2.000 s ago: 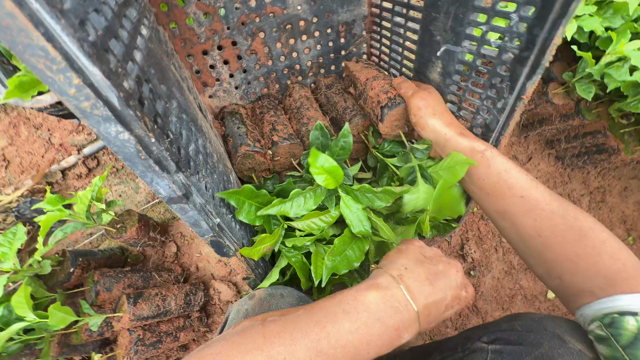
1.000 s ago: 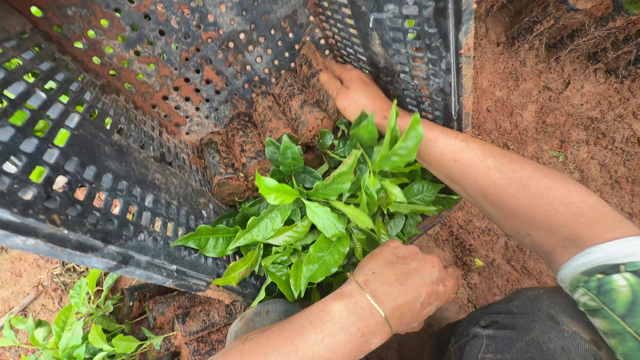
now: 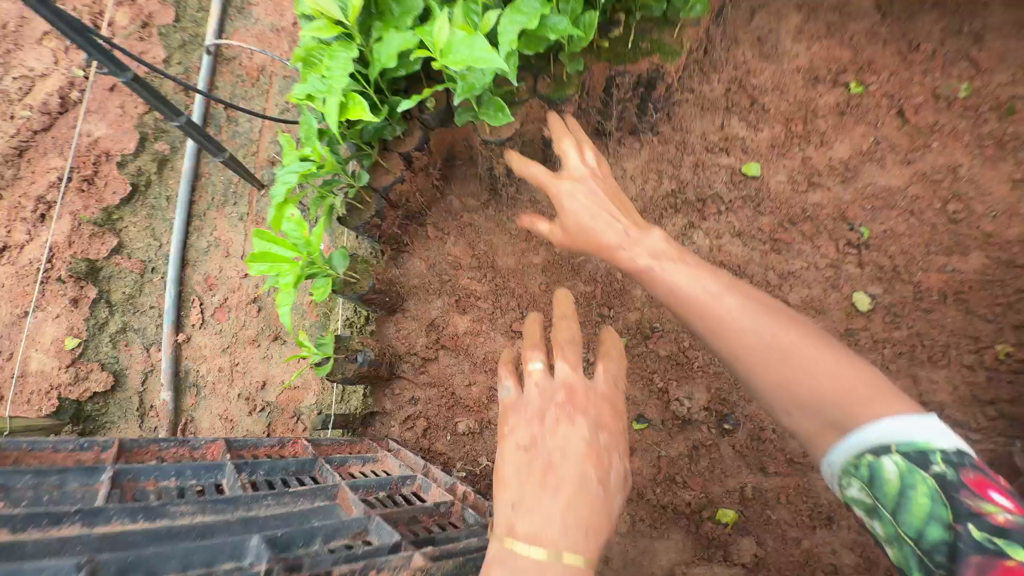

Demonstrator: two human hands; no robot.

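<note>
Both hands hang empty over reddish soil. My left hand, with a ring and a gold bracelet, points up the view with its fingers apart, just right of the black plastic crate. Higher up, my right hand spreads its fingers close to the near edge of the seedlings, which have glossy green leaves. Their dark grow bags of soil stand in a row down the left side of the bare soil. Inside the crate nothing can be made out from here.
A grey pipe runs along the ground at left, beside a pale string. A thin black pole slants in at the upper left. Reddish soil with a few fallen leaves spreads to the right.
My left hand has left the leafy seedlings in the crate, and my right hand has come away from the soil plugs there. The view has swung strongly toward the standing seedlings.
</note>
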